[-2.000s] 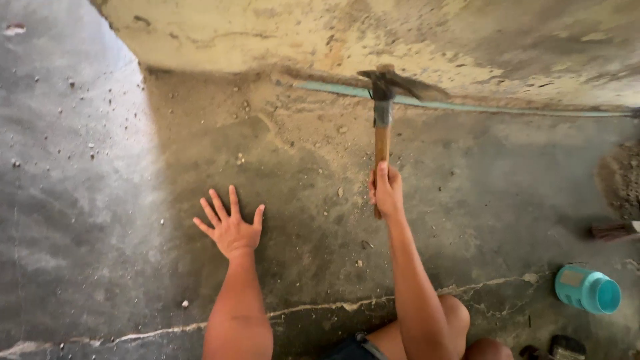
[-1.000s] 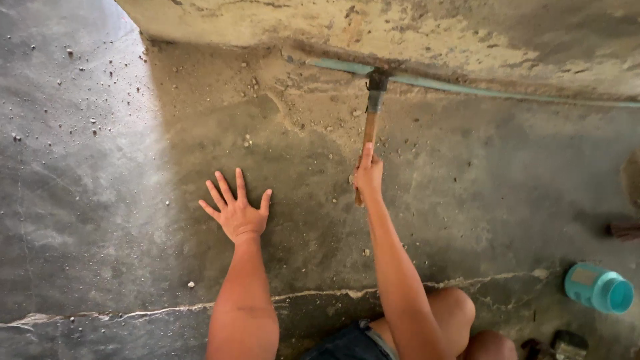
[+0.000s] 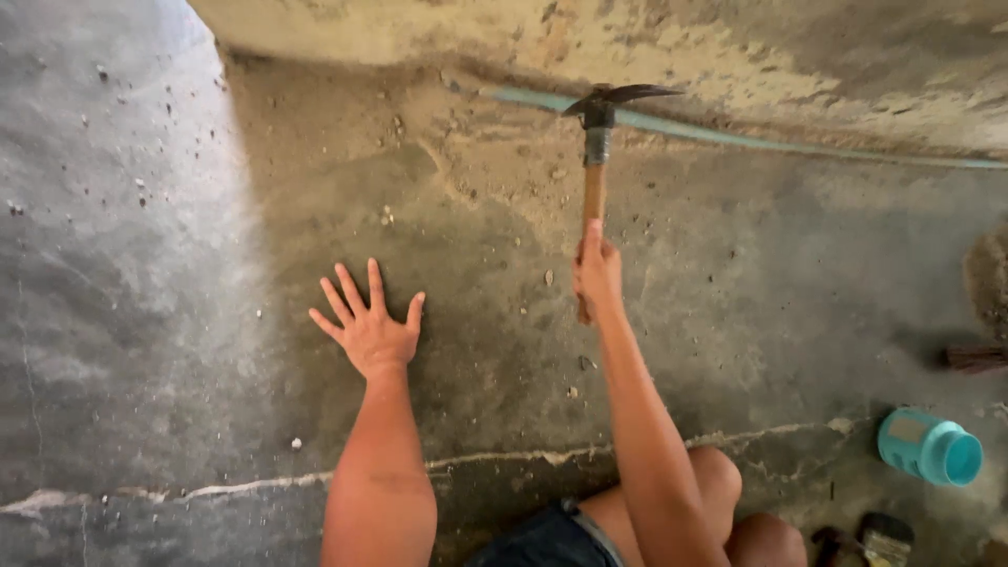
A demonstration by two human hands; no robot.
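My right hand grips the wooden handle of a small hand pick, whose dark metal head has one long curved point. The pick head is over a pale green strip that runs along the foot of the wall; whether it touches the strip I cannot tell. Grey wrapping or metal covers the handle just below the head. My left hand lies spread on the concrete floor, palm down, holding nothing.
A worn, peeling wall crosses the top of the view. Dirt and small chips lie on the floor below it. A turquoise plastic container lies on its side at the right, near a brush-like object. A pale crack crosses the floor.
The pick head was raised two seconds ago and down at the strip one second ago; now its curved point shows again. My left hand stays spread on the floor.
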